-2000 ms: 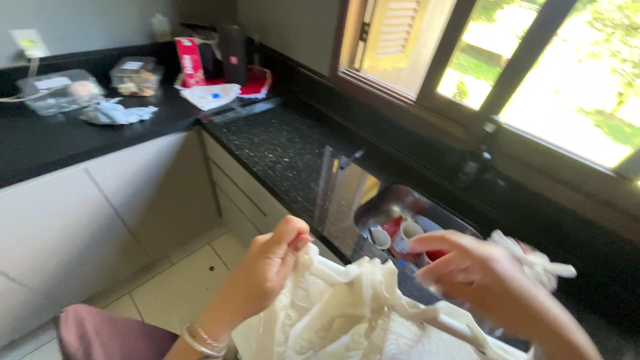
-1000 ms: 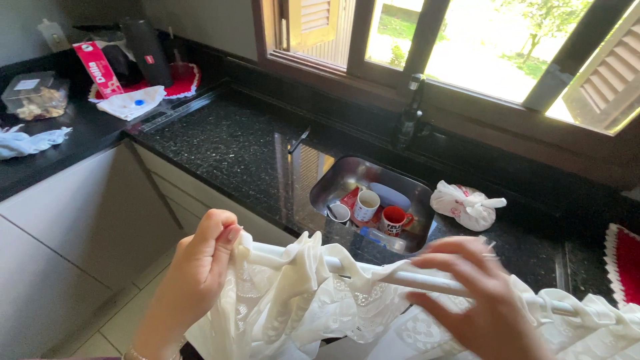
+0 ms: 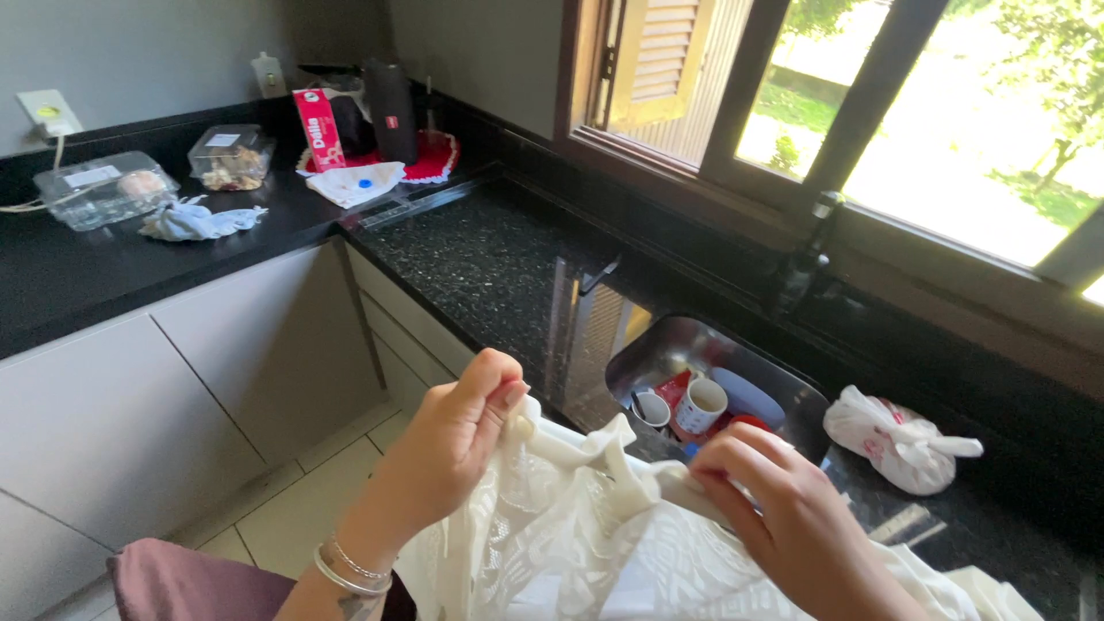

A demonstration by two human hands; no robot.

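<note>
A white curtain rod runs through the gathered top of a white lace curtain, held in front of me above the floor and counter edge. My left hand is closed around the rod's left end and the curtain's edge there. Farther right along the rod, my right hand pinches the curtain's top fabric, its fingertips on the rod; the palm side is hidden. Lace hangs in folds below both hands, and more fabric trails to the lower right.
Behind the rod, a steel sink holds mugs and dishes. A tied plastic bag lies to its right, a faucet behind. Plastic containers, a blue cloth and a black cylindrical speaker stand on the left counter.
My right hand, its fingers spread over the rod one second ago, now pinches the curtain's top. My left hand keeps its grip on the rod's end. The view has swung left.
</note>
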